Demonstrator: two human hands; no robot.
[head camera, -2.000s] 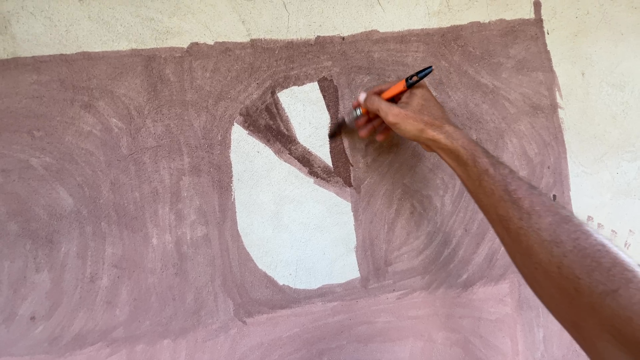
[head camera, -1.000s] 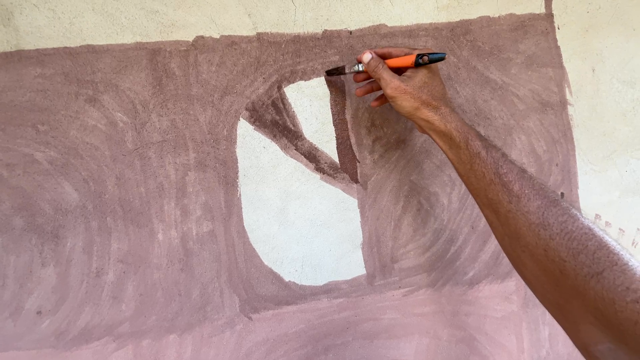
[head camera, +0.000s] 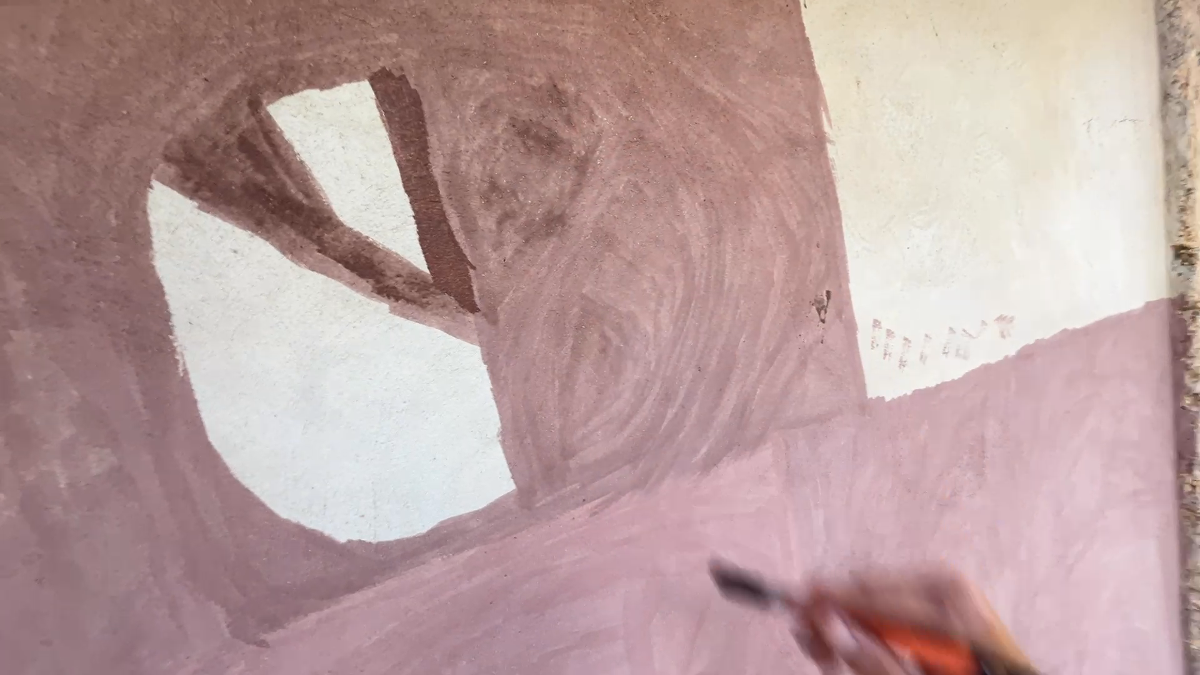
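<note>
My right hand (head camera: 909, 609), blurred, is low at the right of the view, closed around a paintbrush with an orange handle (head camera: 923, 647). The brush's dark bristles (head camera: 741, 581) point up and left, in front of the pale pink lower band of the wall; whether they touch it I cannot tell. Up and left of the hand, a white unpainted patch (head camera: 337, 412) shows in the mauve painted wall (head camera: 656, 234). Two dark brown painted strokes, one slanting (head camera: 309, 225) and one steeper (head camera: 427, 187), meet at a point on the patch's right side. My left hand is out of view.
At the upper right is a cream wall section (head camera: 994, 187) with a row of small reddish marks (head camera: 900, 342) near its lower edge. A rough vertical wall edge (head camera: 1183, 281) runs down the far right. A small dark spot (head camera: 821, 305) marks the mauve paint.
My right hand, still holding the brush, has moved from the top of the steeper brown stroke down and right, away from the white patch. The view has shifted right and nearer.
</note>
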